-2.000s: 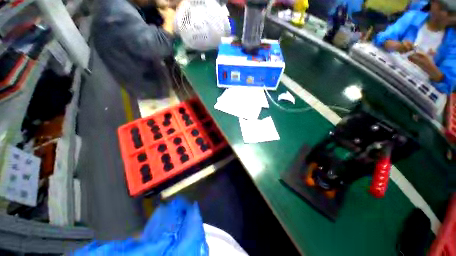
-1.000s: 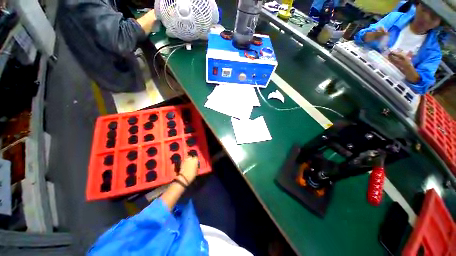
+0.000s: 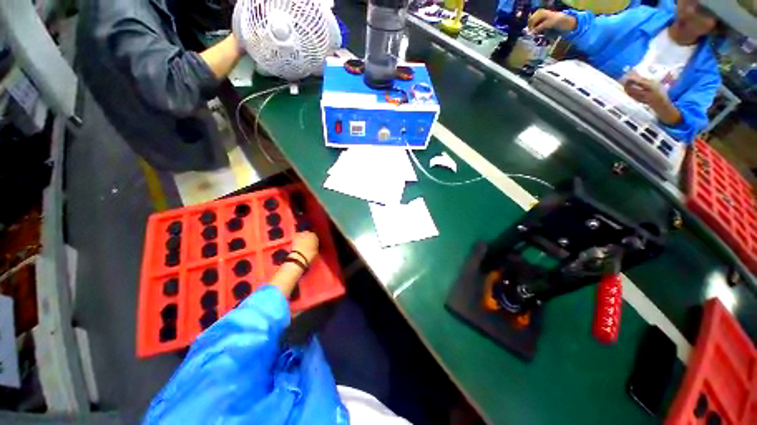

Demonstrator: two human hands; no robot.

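Note:
The red left parts tray is low beside the bench, with round black parts in its divided compartments. My left hand is over the tray's right side, among black parts. Its fingertips point away from me, and I cannot tell if they hold a part. A dark band is on the wrist, below it a blue sleeve. My right hand is not in view. The black toggle press stands on its dark base, with an orange locating jig and a red press handle.
White paper sheets lie on the green bench near a blue control box. A white fan is behind. A smartphone and red right tray are at right. One person is at far left, another across the bench.
My left hand came into view at the tray, then moved slightly further up its right side. The view has shifted, bringing more of the right tray and smartphone into view.

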